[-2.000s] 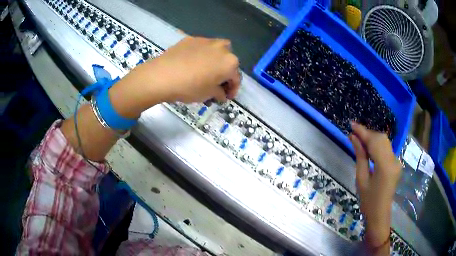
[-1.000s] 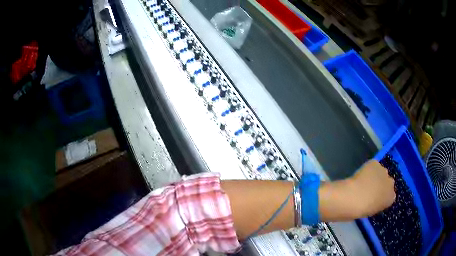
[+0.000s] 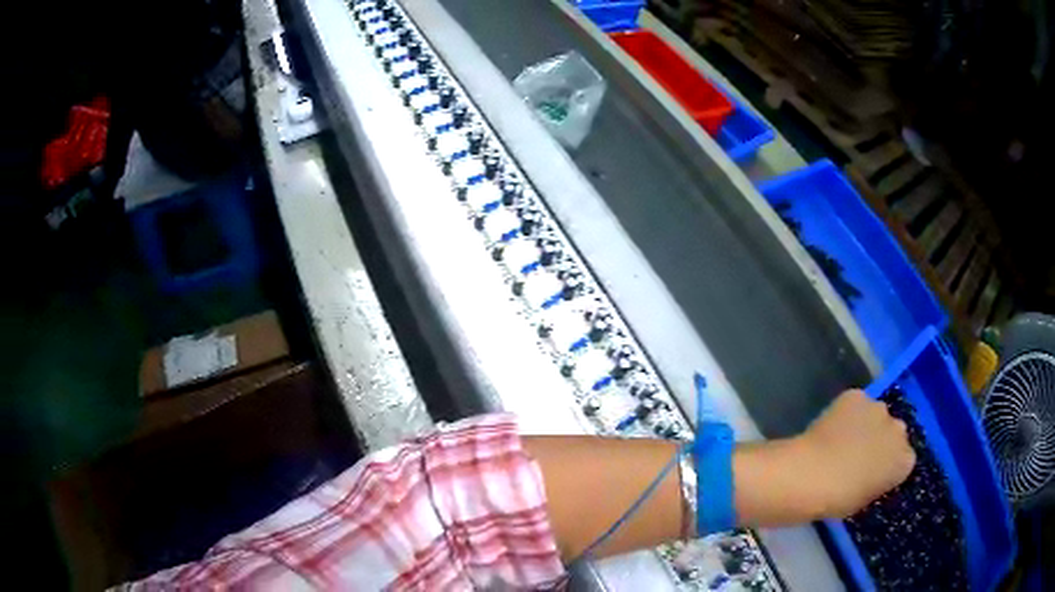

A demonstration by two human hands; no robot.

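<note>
My left hand (image 3: 862, 453), with a blue strap (image 3: 715, 476) on its wrist, is over the near side of the blue component bin (image 3: 978, 463). Its back faces me and hides the fingertips, so I cannot tell whether it holds anything. The bin holds a heap of small black components (image 3: 908, 526). The circuit board panel (image 3: 492, 208) runs in a long row under my forearm, with upright dark parts and blue spots. My right hand is out of the picture.
Metal rails (image 3: 417, 249) flank the boards. Beyond lies a dark grey belt (image 3: 683, 237) with a small clear bag (image 3: 563, 98). Another blue tray (image 3: 885, 249), a red tray (image 3: 671, 79) and a fan (image 3: 1027, 422) stand along the far side. A cardboard box (image 3: 249, 347) is at lower left.
The view has swung left along the line. My left hand has gone from above the boards to the bin, where it stays with little movement. My right hand has left the picture.
</note>
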